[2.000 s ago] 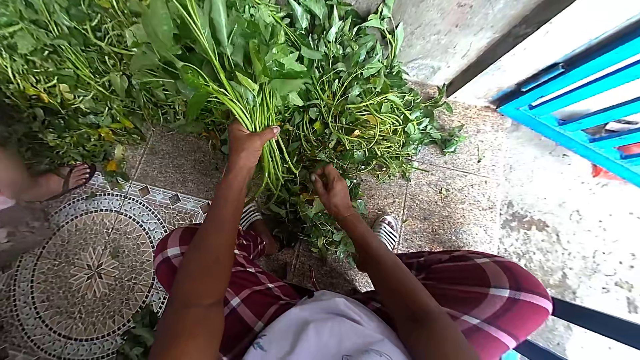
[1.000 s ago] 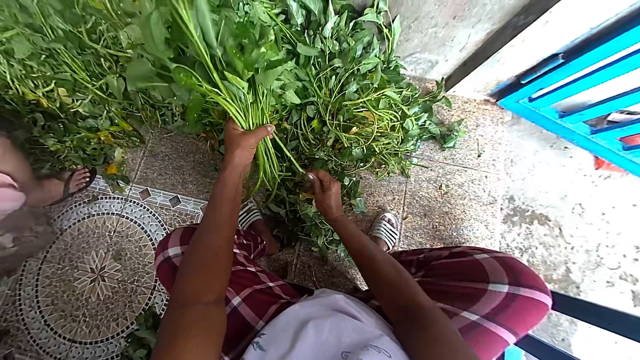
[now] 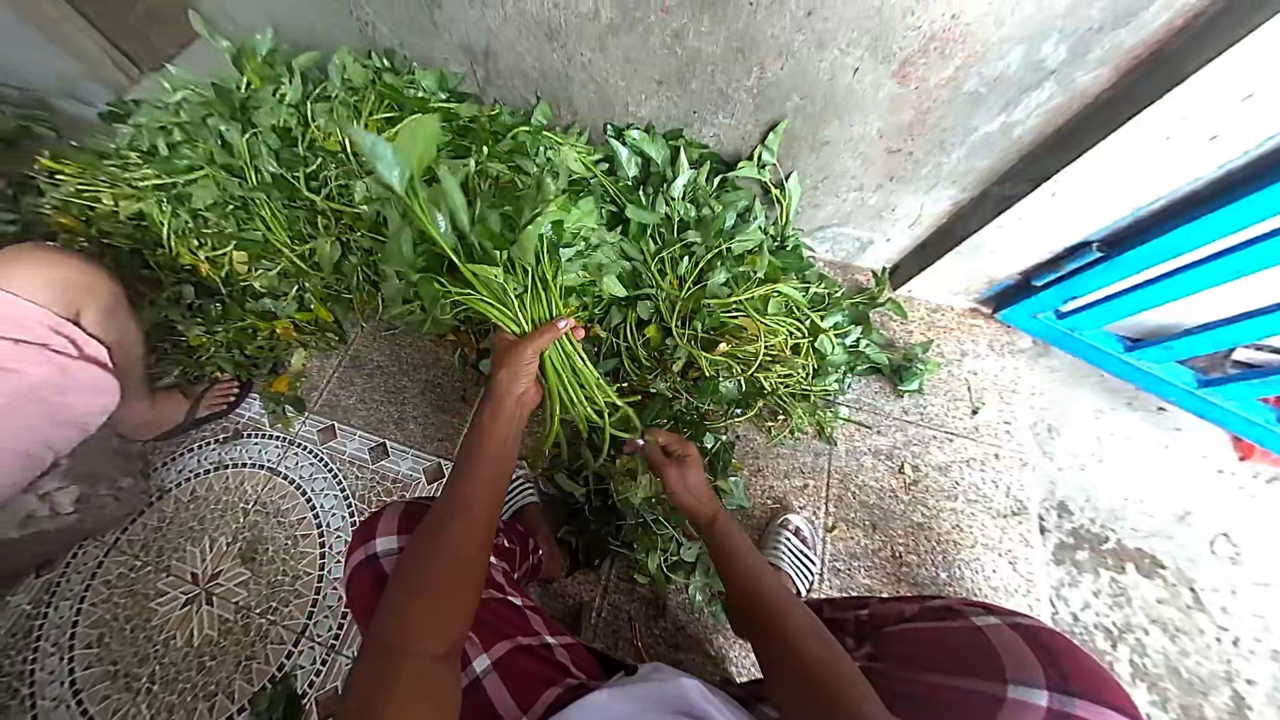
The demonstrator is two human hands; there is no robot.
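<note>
My left hand [image 3: 525,365] is closed around a bunch of leafy green stems [image 3: 575,385], its leaves pointing up and away from me. Just below and to the right, my right hand [image 3: 672,462] pinches the lower end of a stem at the bunch's edge, fingertips together. Behind both hands lies a large heap of leafy greens [image 3: 290,190] with some yellow leaves. More greens [image 3: 760,330] with stem ends toward me lie to the right, and loose leafy pieces [image 3: 650,540] lie on the floor between my feet.
A concrete wall [image 3: 720,70] stands behind the heap. At the right is a blue metal gate [image 3: 1160,330]. Another person's sandalled foot [image 3: 205,405] rests at the left, beside a round mosaic pattern [image 3: 200,590] in the floor. My striped sandal [image 3: 792,550] is on the speckled tiles.
The view has tilted up, showing more wall. My right hand was apart from the bunch two seconds ago, then took a stem; it now pinches one at the bunch's lower end. The left keeps its hold.
</note>
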